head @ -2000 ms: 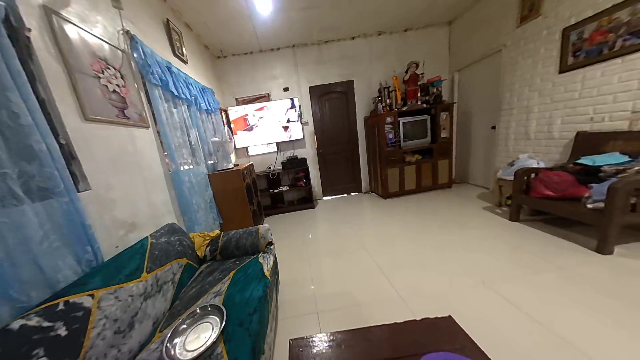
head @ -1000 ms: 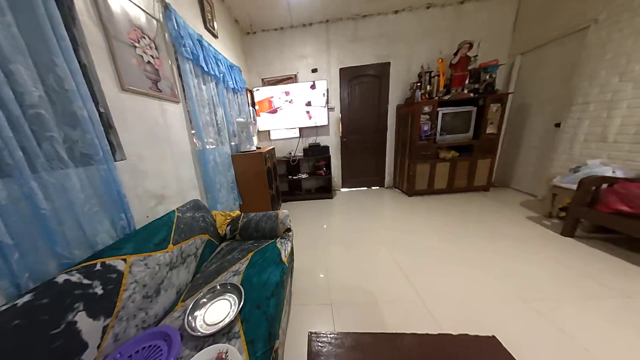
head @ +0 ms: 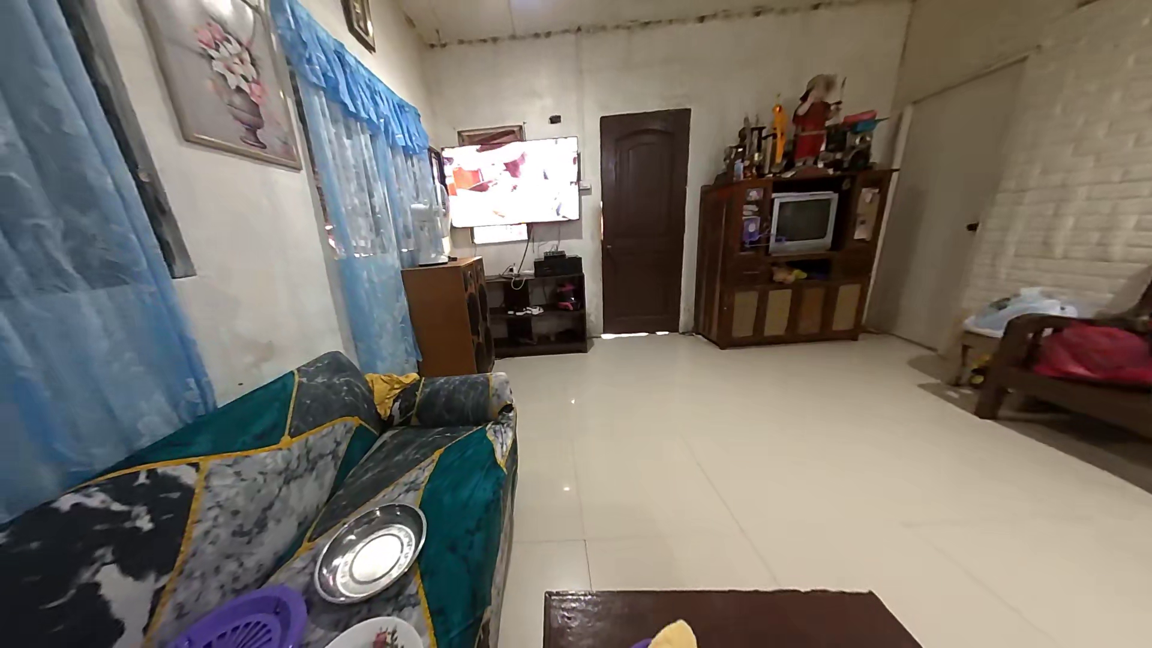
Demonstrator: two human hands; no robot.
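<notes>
Neither my left hand nor my right hand shows in the head view. On the sofa seat lies a shiny metal plate (head: 371, 553). Close to it, at the lower edge, are a purple plastic basket (head: 247, 619) and a white plate with a flower pattern (head: 378, 634), both partly cut off. A dark wooden table (head: 747, 616) stands at the bottom right of the sofa. Over its near part shows a pale yellow thing (head: 675, 635), with a bit of purple beside it; what it is cannot be told.
The patterned sofa (head: 243, 477) runs along the left wall. Tiled floor (head: 720, 450) stretches towards a dark door (head: 643, 220). A wooden cabinet (head: 733, 270) with an old television and a low black shelf (head: 540, 348) stand at the far wall. A wooden bench (head: 1008, 360) is at right.
The view has turned left and somewhat down since the first frame. The pale yellow thing at the table's near part was not visible one second ago.
</notes>
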